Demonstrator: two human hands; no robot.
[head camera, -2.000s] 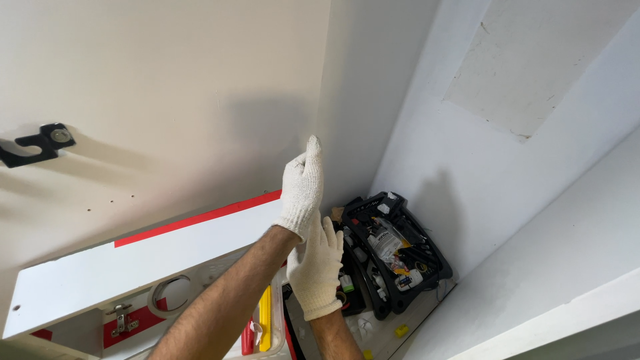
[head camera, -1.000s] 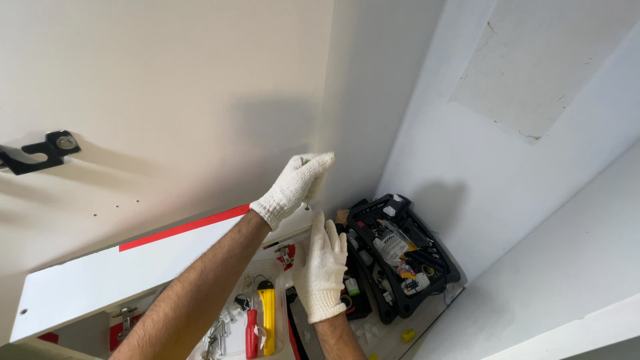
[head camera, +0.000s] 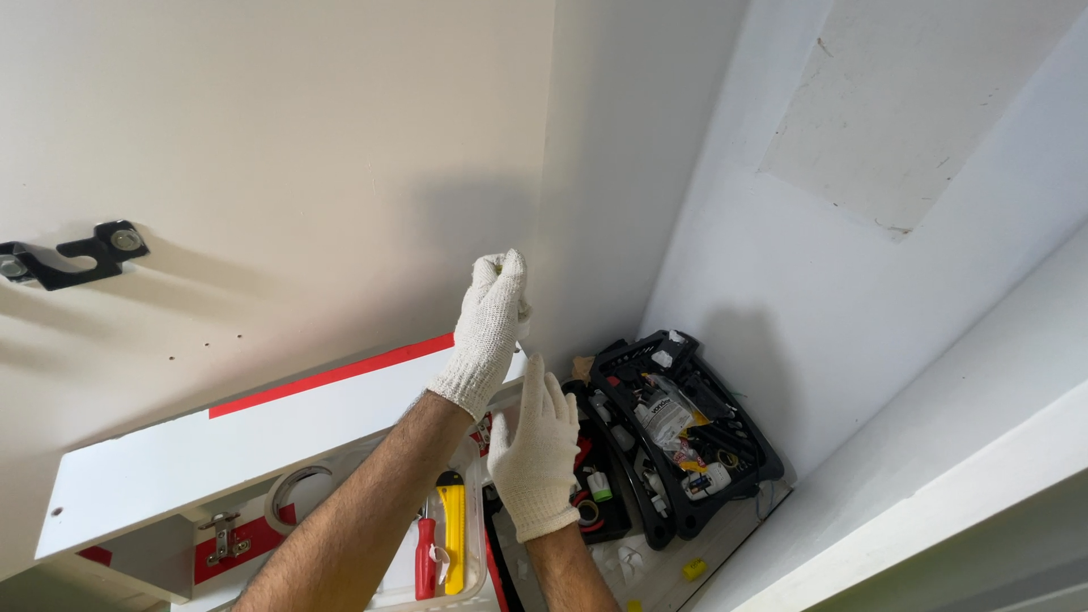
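Note:
My left hand (head camera: 489, 336), in a white knit glove, is raised near the wall corner with its fingers curled. A bit of a small yellowish thing (head camera: 501, 269) shows between its fingers; most of it is hidden. Below and to the right, my right hand (head camera: 535, 450), gloved alike, has its fingers apart and holds nothing visible. Under my left arm lies a white cabinet panel (head camera: 255, 446) with a red strip (head camera: 331, 374) along its edge. A clear plastic tray (head camera: 476, 544) beside the right wrist bears a yellow utility knife (head camera: 455, 535) and a red-handled screwdriver (head camera: 426, 557).
A black toolbox (head camera: 680, 518) full of bags and small parts stands in the corner. Yellow bits (head camera: 694, 569) and white scraps lie near it. A black metal bracket (head camera: 93, 259) is fixed to the left wall. A metal hinge (head camera: 225, 540) and a roll of tape (head camera: 297, 501) are by the panel.
My left hand has turned and its fingers have curled upward. My right hand stays below with its fingers apart, no longer up against the left as it was two seconds ago.

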